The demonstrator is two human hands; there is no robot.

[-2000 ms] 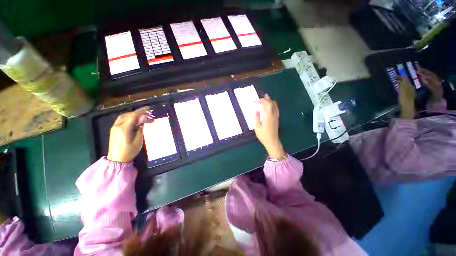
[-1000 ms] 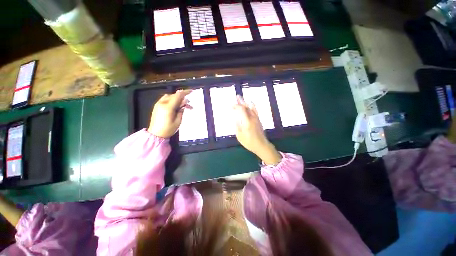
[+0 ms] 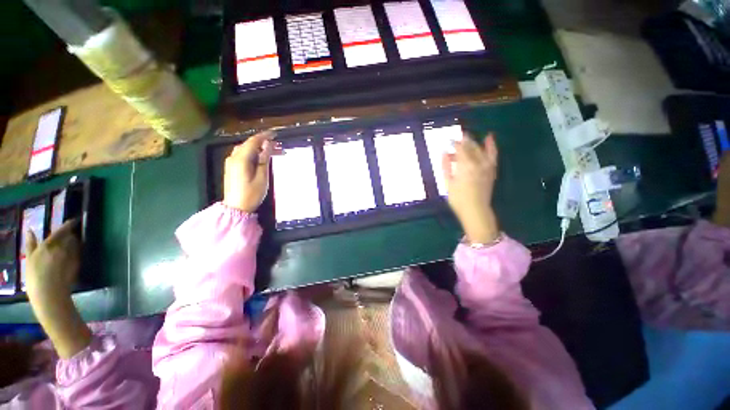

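The front phone tray (image 3: 368, 216) lies on the green bench before me. Four smartphones with lit white screens show in it, such as the second from the left (image 3: 349, 174). My left hand (image 3: 248, 172) is at the tray's left part, beside the leftmost visible phone (image 3: 296, 186), with fingertips together near its top corner; whether they hold something small cannot be told. My right hand (image 3: 472, 178) is over the rightmost phone (image 3: 439, 142), fingers apart, covering part of its screen. It holds nothing that I can see.
The rear phone tray (image 3: 360, 80) holds several phones with red bands. A power strip (image 3: 578, 152) with plugs is at right. At left are a taped post (image 3: 140, 80), a wooden board (image 3: 96, 132) with a phone (image 3: 46, 142), and a neighbour's hand (image 3: 54, 268) over another tray (image 3: 94, 240).
My right hand has moved right from the middle phones to the rightmost one. My left hand stays near the left phone. A neighbour's hand has come over the left tray, which now shows another phone.
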